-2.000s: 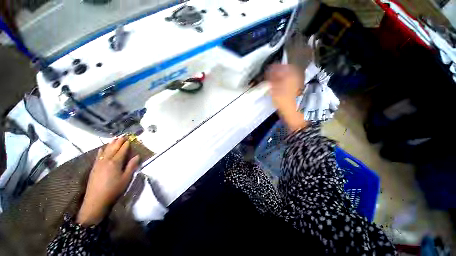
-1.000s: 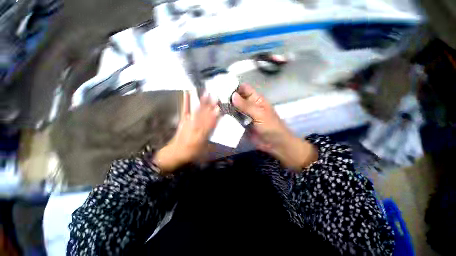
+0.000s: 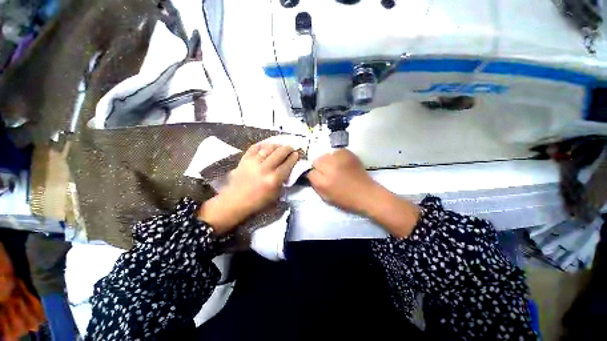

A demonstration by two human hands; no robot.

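A large brown speckled garment panel point(image 3: 133, 166) lies left of the needle, with white backing showing at folded parts. A small white-backed piece point(image 3: 298, 172) is between my two hands, just in front of the presser foot point(image 3: 311, 126). My left hand point(image 3: 256, 176) presses the brown and white layers with its fingertips near the foot. My right hand point(image 3: 339, 178) pinches the edge of the small piece. The white sewing machine point(image 3: 399, 100) with a blue stripe stands over them. The needle tip and the edges under my fingers are hard to make out.
White-edged brown pieces point(image 3: 143, 100) are heaped behind at the left. A dark looped object point(image 3: 449, 102) lies under the machine arm. A hanging bundle of grey-white pieces point(image 3: 569, 240) is at the right end. A tan taped patch point(image 3: 50, 180) is at the table's left. Orange cloth point(image 3: 16, 300) shows at lower left.
The view has turned left and come closer to the needle. My right hand has come from the machine's right end to the needle area. Both hands, apart around a small white piece earlier, are now together at the foot.
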